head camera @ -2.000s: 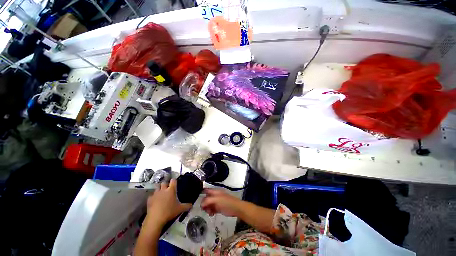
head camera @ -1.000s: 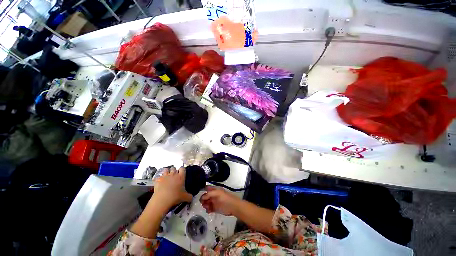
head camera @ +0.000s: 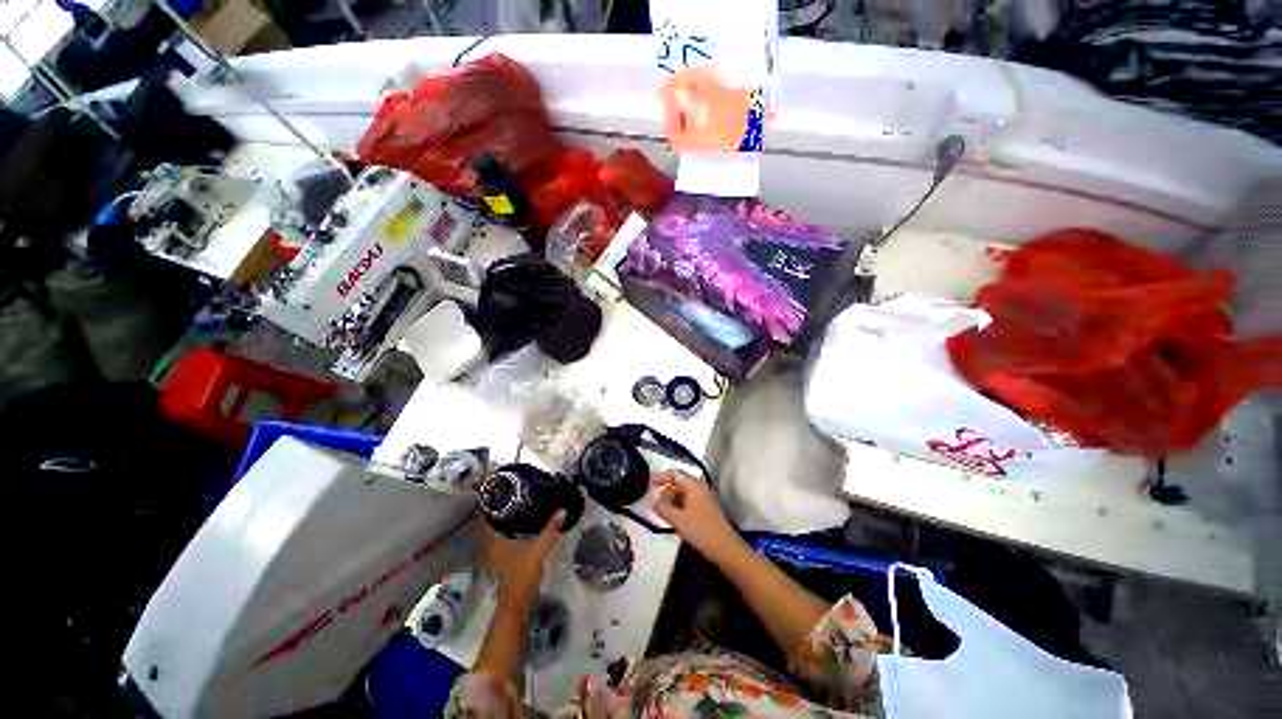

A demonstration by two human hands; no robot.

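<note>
A black flask [head camera: 518, 502] with a steel rim is in my left hand [head camera: 523, 545], its mouth facing up. A second black round container [head camera: 614, 468] with a dark strap stands just right of it on the white table. My right hand [head camera: 682, 503] is at its right side, by the strap. The fingers are bent together, and whether they grip the strap or anything small is unclear. Two small round lids [head camera: 667, 393] lie behind the containers. A crinkled clear bag [head camera: 560, 426] lies behind the flask.
A white sewing machine [head camera: 368, 267] stands at back left, with a black cloth lump [head camera: 539, 305] beside it. A patterned box [head camera: 738, 278] is behind the lids. A white carrier bag [head camera: 914, 386] and red plastic bag [head camera: 1111, 337] are at right. A white machine head [head camera: 302, 590] is at near left.
The flask in my left hand has come away from the strapped container, from tilted against it to mouth up. My right hand has moved up and right to the strapped container's side.
</note>
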